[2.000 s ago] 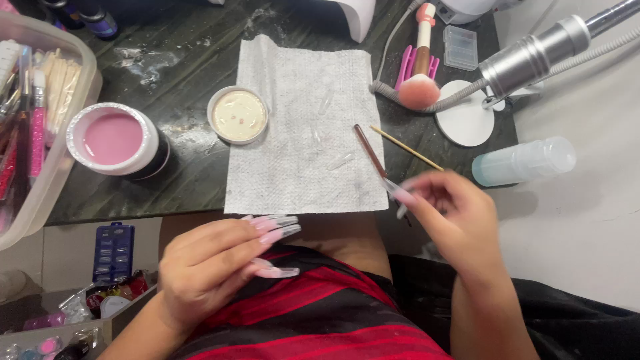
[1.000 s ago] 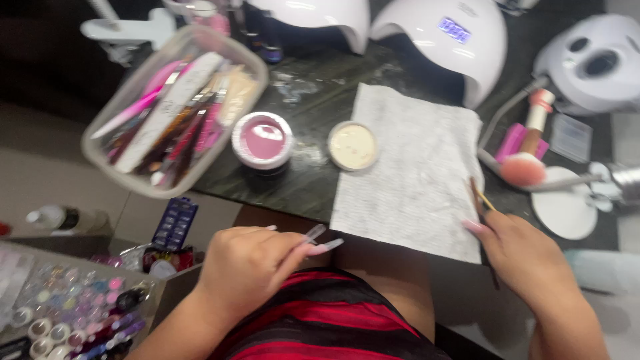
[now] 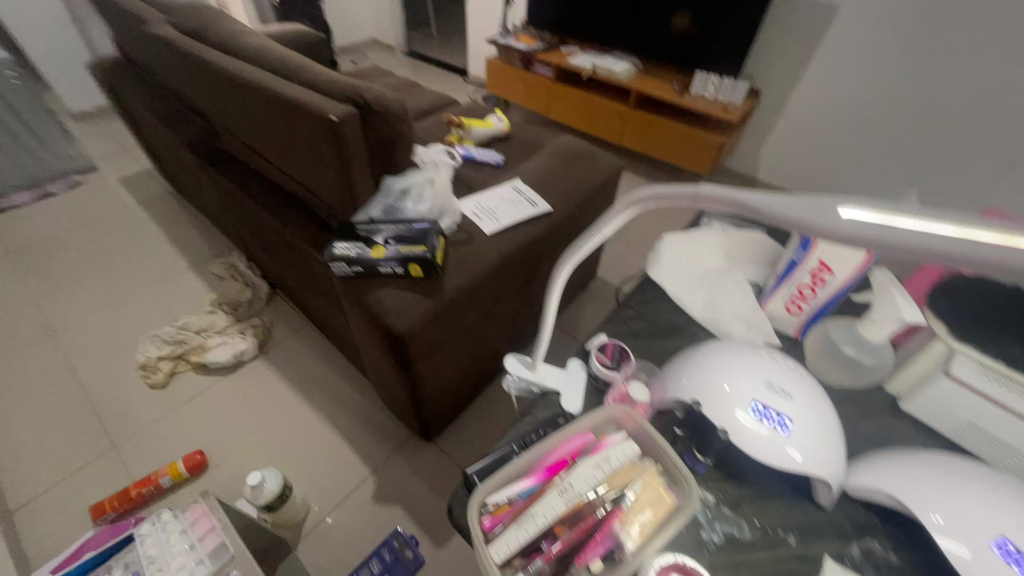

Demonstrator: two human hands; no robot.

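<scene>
Neither of my hands shows in the head view now. On the dark table at the lower right, a clear plastic container [image 3: 694,490] holds nail files, brushes and wooden sticks. Beside it stands a white nail lamp [image 3: 760,400] with a lit display, and part of a second nail lamp [image 3: 944,496] shows at the right edge. Only the rim of a jar [image 3: 676,565] with pink content is visible at the bottom. A small open jar [image 3: 612,360] sits near the white clamp [image 3: 560,382] of a desk lamp.
A brown sofa [image 3: 448,320] bears a black box [image 3: 388,250], a plastic bag [image 3: 416,196] and a paper sheet [image 3: 506,206]. Cloths [image 3: 204,340], a red-orange tube [image 3: 148,486] and a bottle [image 3: 274,496] are on the floor. The lamp's arm [image 3: 680,194] arches over the table. A spray bottle [image 3: 852,348] stands behind the nail lamps.
The view has swung far left and up toward the sofa. Both hands, seen over the lap and by the paper towel in the earlier frames, are out of view.
</scene>
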